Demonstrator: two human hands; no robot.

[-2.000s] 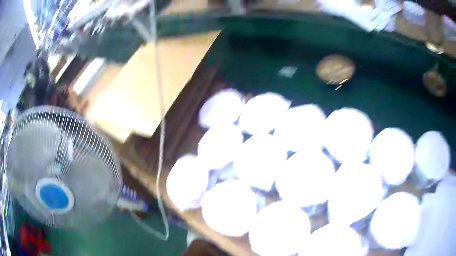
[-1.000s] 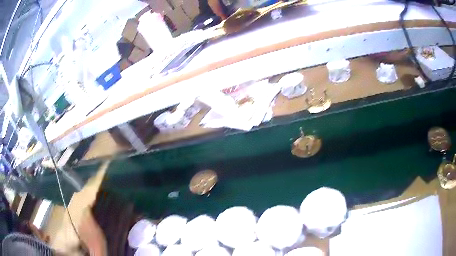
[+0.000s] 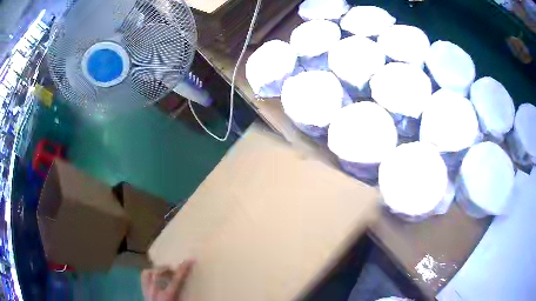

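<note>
A large flat tan cardboard sheet (image 3: 264, 217) is low in the middle of the view, its right corner at the bench edge. My left hand (image 3: 167, 282) grips its lower left edge, fingers on top; the picture's edge cuts the hand off. My right hand is not in view. Several wrapped pieces (image 3: 362, 132), white rounds with crumpled paper sides, stand close together on the tan-covered bench (image 3: 414, 247). The white paper stack (image 3: 499, 258) is at the lower right. Part of a white round shows at the bottom edge, below the bench.
An electric fan (image 3: 106, 63) with a blue centre is at the upper left, its pale cord (image 3: 233, 94) hanging by the bench. Brown cartons (image 3: 82, 217) stand on the green floor (image 3: 153, 141), near a red object (image 3: 48, 156). The green conveyor (image 3: 452, 26) runs behind the wrapped pieces.
The view has swung down and left from the conveyor to the floor side. The cardboard sheet is now in front, in my left hand. The wrapped pieces appear higher in the picture.
</note>
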